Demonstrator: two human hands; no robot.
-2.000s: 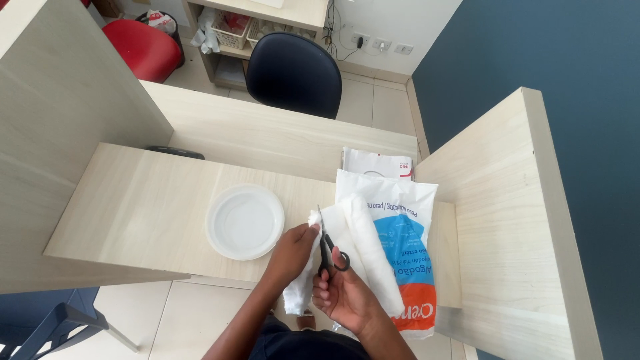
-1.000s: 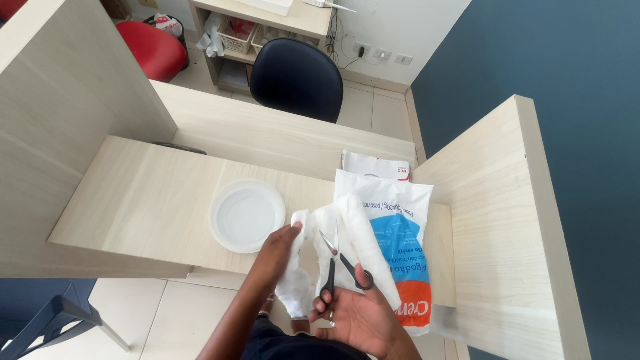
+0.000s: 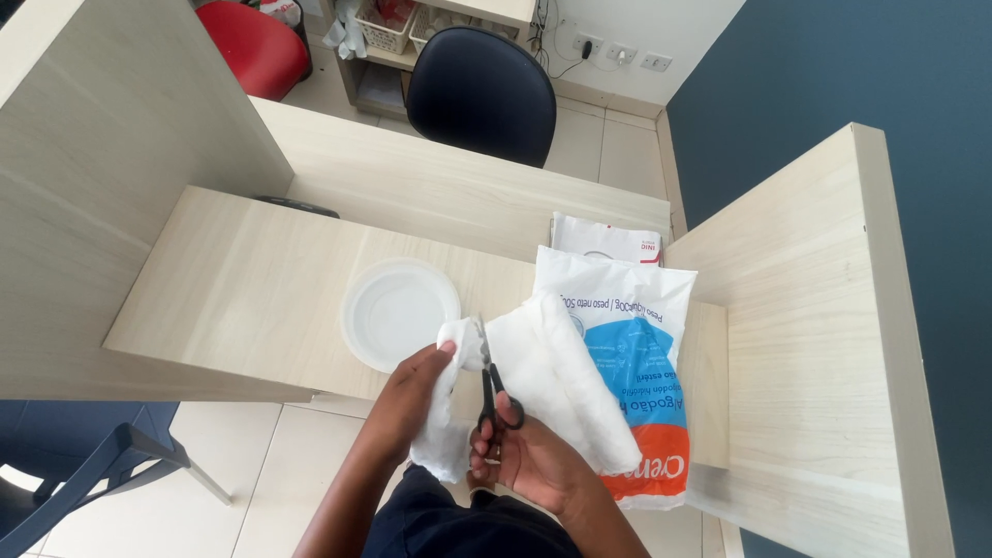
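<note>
My left hand pinches a strip of white cotton that hangs down past the desk's front edge. In my right hand are black-handled scissors, their blades pointing away from me at the strip's upper end. Right of the scissors, a thick folded roll of cotton lies partly over a white, blue and orange plastic cotton package. A round white plate or shallow bowl rests on the desk, just beyond my left hand.
The pale wooden desk has side panels at left and right. Another printed white packet lies behind the package. A dark chair stands beyond the desk, and another blue chair at lower left.
The scissor blades, spread apart over the cotton roll one second ago, are now nearly together at the strip's upper end. The strip is still in my left hand.
</note>
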